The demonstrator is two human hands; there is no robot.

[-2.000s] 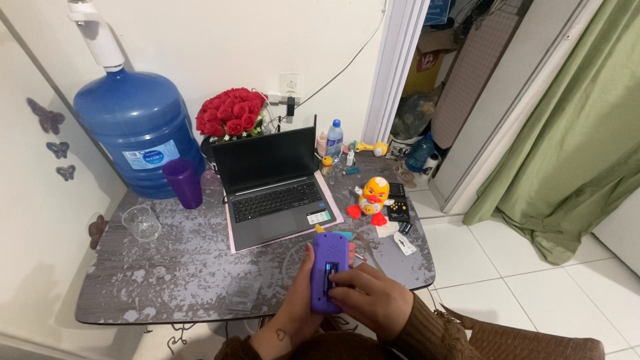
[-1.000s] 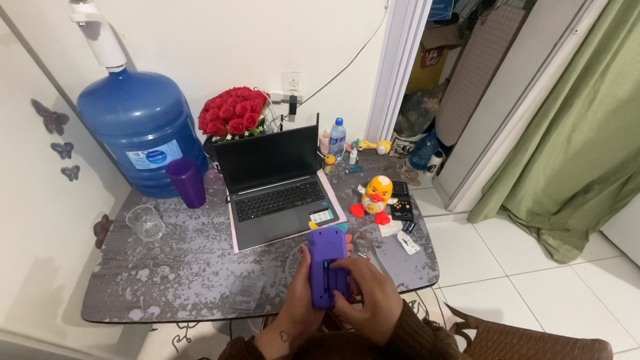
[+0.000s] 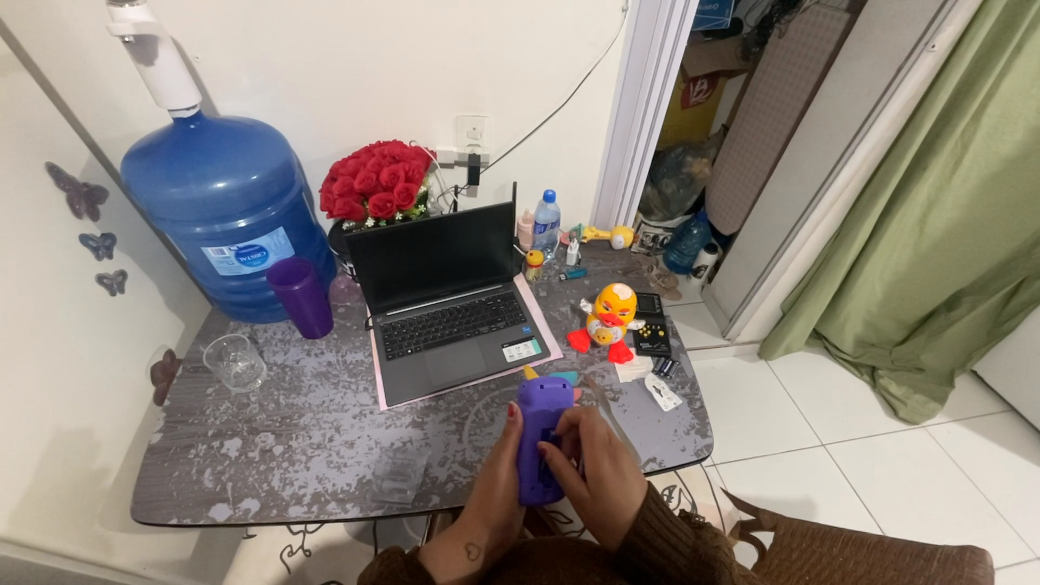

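Observation:
A purple plastic toy (image 3: 543, 406), its back facing up, is held above the table's front edge. My left hand (image 3: 496, 479) grips its left side, thumb along the edge. The thumb and fingers of my right hand (image 3: 597, 467) are at the dark battery compartment on the toy's back; whether they hold anything is hidden. Yellow, teal and pink parts show beyond the toy's top end. Batteries (image 3: 666, 368) lie at the table's right beside a white card piece (image 3: 663, 392). Near them are a yellow toy duck (image 3: 613, 321) with red feet and a black handheld game (image 3: 652, 337).
An open laptop (image 3: 455, 341) stands mid-table. To its left are a purple cup (image 3: 302, 299), a clear glass (image 3: 236, 363) and a large blue water jug (image 3: 227, 211). Clear plastic packaging (image 3: 400, 478) lies near the front edge. A small water bottle (image 3: 546, 223) and red roses (image 3: 378, 183) stand behind.
My right hand's fingers have shifted over the toy's back compartment. My left hand keeps its hold on the toy.

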